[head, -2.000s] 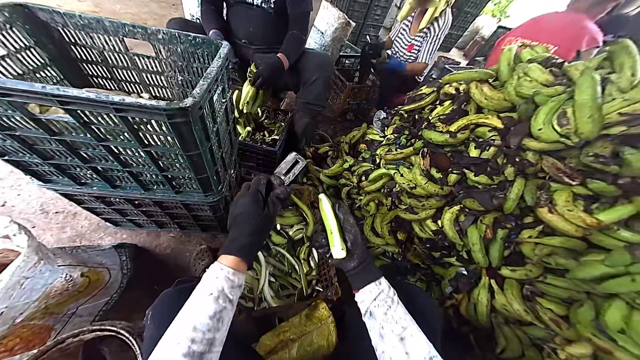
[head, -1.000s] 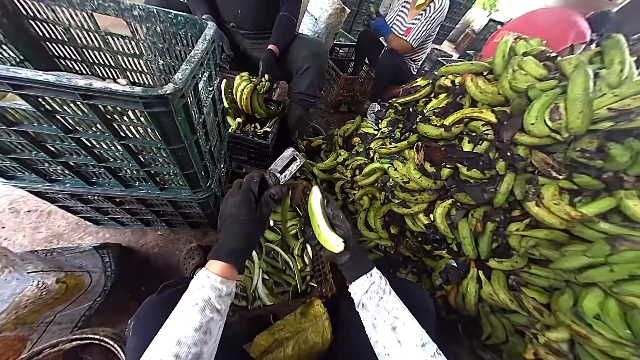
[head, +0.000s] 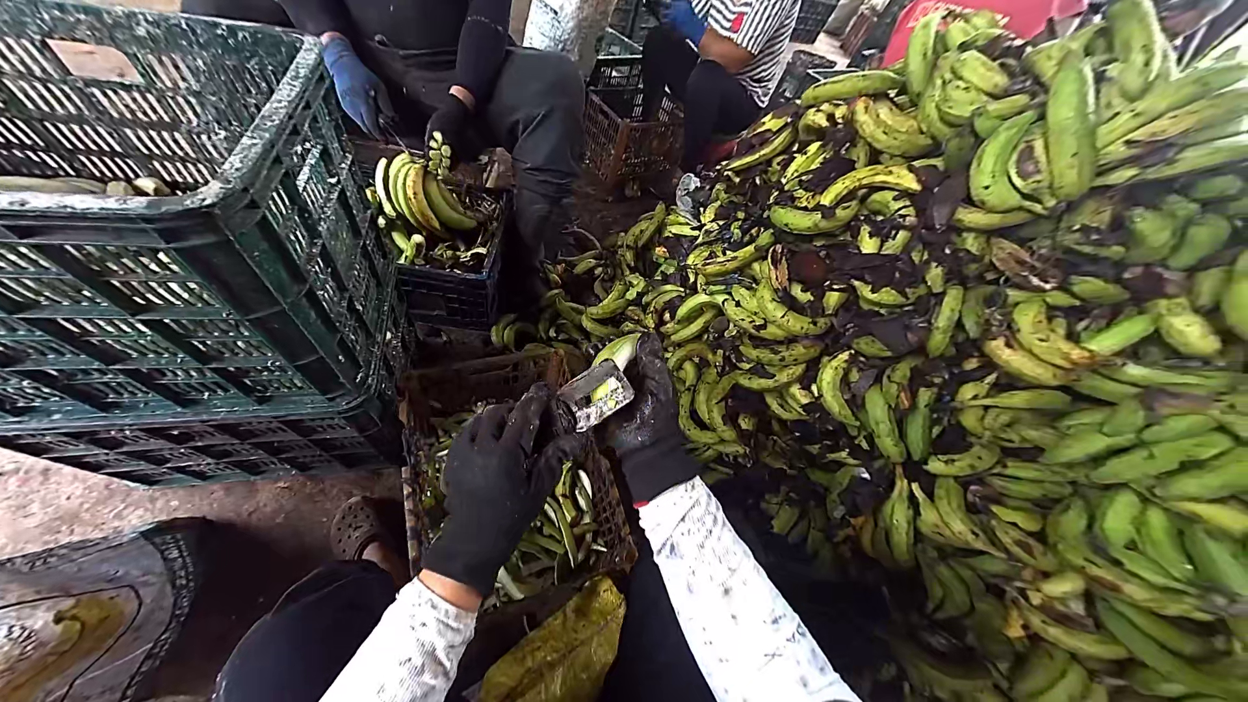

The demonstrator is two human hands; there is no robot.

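Black gloves cover both of my hands. My left hand point(head: 502, 478) grips a metal-framed peeler point(head: 595, 395), whose wide frame lies over a partly peeled green plantain point(head: 616, 351). Closed around that plantain is my right hand point(head: 647, 419), to the right of the peeler; the frame and fingers hide part of the fruit. Below both hands, a brown plastic crate point(head: 612, 522) holds strips of green peel point(head: 561, 517).
Large green crates point(head: 234, 210) stand stacked at left. A big heap of plantains point(head: 877, 390) fills the right side. Across from me, a co-worker's gloved hand point(head: 356, 88) is above a dark crate point(head: 450, 292) with plantains. A sack point(head: 88, 614) lies lower left.
The peeler in my left hand has come over to the plantain; one second ago they were apart. The plantain now tilts up to the right, partly behind the peeler.
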